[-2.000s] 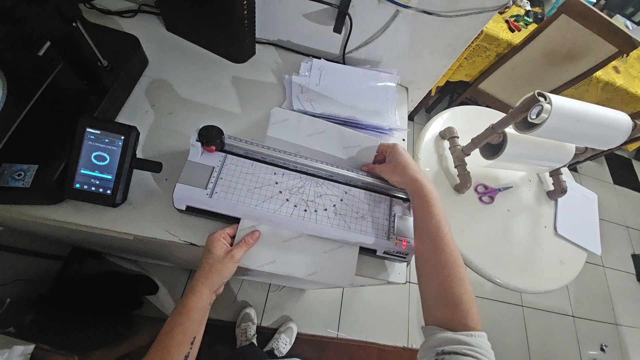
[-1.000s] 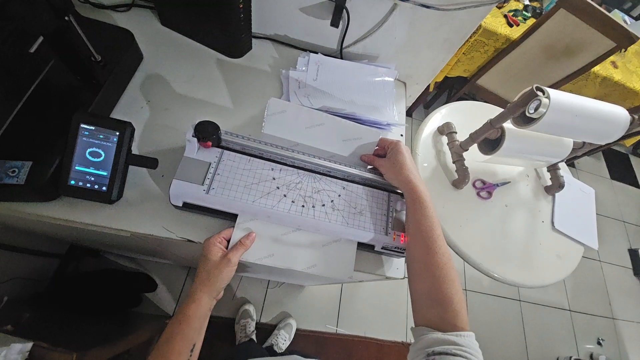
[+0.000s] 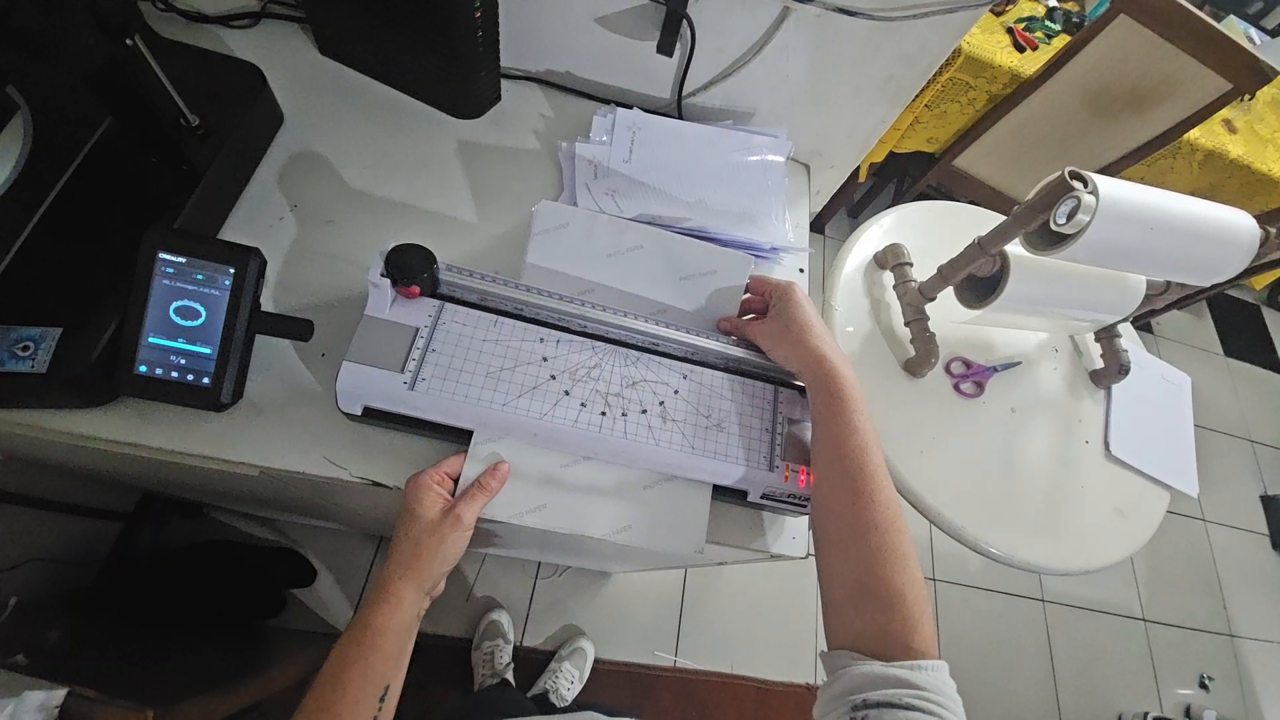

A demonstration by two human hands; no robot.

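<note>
A white laminator with a gridded trimmer top lies on the desk, small red lights glowing at its right end. My left hand pinches the left edge of a photo paper sheet at the laminator's near side. At the far side, my right hand has thumb and fingers on the right edge of the paper showing there. Whether both parts are one sheet is hidden by the machine. A black cutter knob sits at the rail's left end. Behind lies a stack of laminated sheets.
A 3D printer's touchscreen stands at left, a black box behind. On the right, a round white table holds purple scissors, a pipe rack with rolls, and white sheets.
More of the paper shows beyond the far side of the laminator than two seconds ago. My right hand has shifted slightly toward the far side. My left hand still holds the near part.
</note>
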